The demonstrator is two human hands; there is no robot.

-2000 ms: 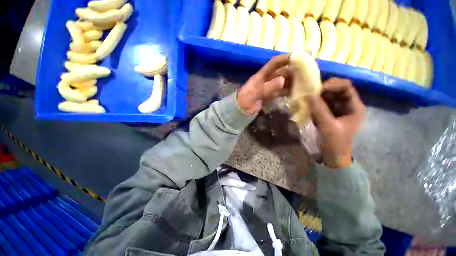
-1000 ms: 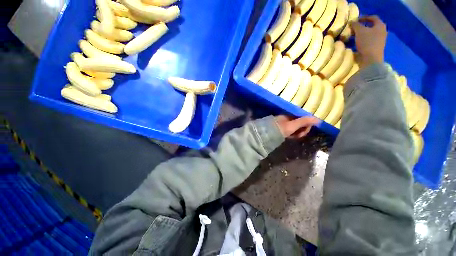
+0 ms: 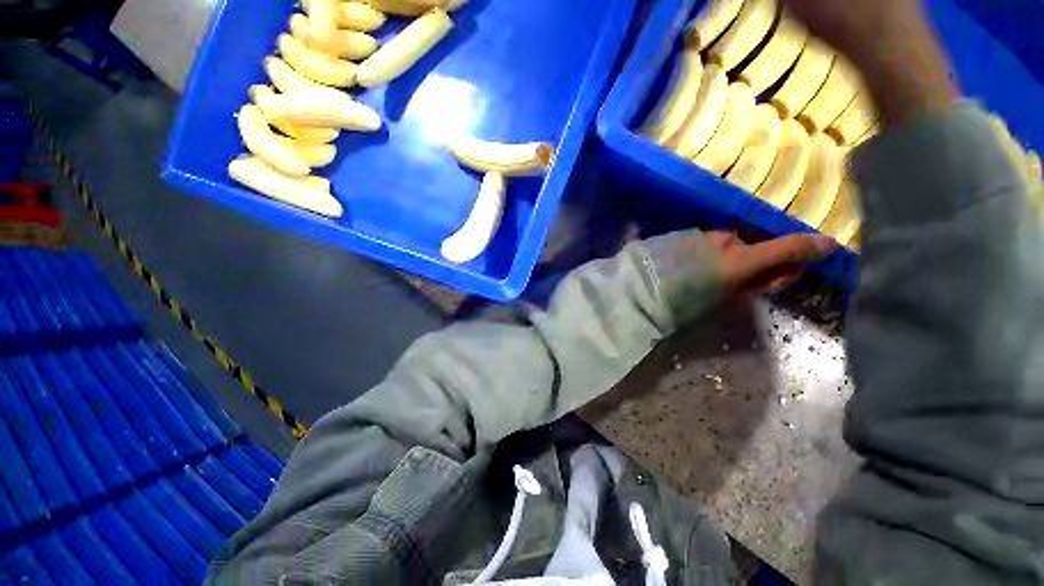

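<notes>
Pale yellow banana pieces (image 3: 761,151) lie side by side in two rows in the row tray (image 3: 675,172), a blue tote at upper right. My left hand (image 3: 769,261) is at this tray's front wall, fingers stretched to the right, with no piece seen in it. My right hand (image 3: 876,40) is blurred over the far row and cut off by the top edge. Its fingers are out of the picture, so what it holds cannot be told. My right sleeve hides part of the rows.
A loose blue tray (image 3: 343,237) at upper left holds a heap of pieces and two touching pieces (image 3: 476,218) apart at its right. Crumbs (image 3: 716,378) dot the speckled tabletop (image 3: 687,441). Stacked blue crates (image 3: 103,401), a red crate (image 3: 29,204) and a yellow-black floor stripe (image 3: 172,300) are at left.
The banana piece held between my hands two seconds ago is no longer seen there. My right hand has reached over the row tray, and my left has moved to its front wall. The view has shifted.
</notes>
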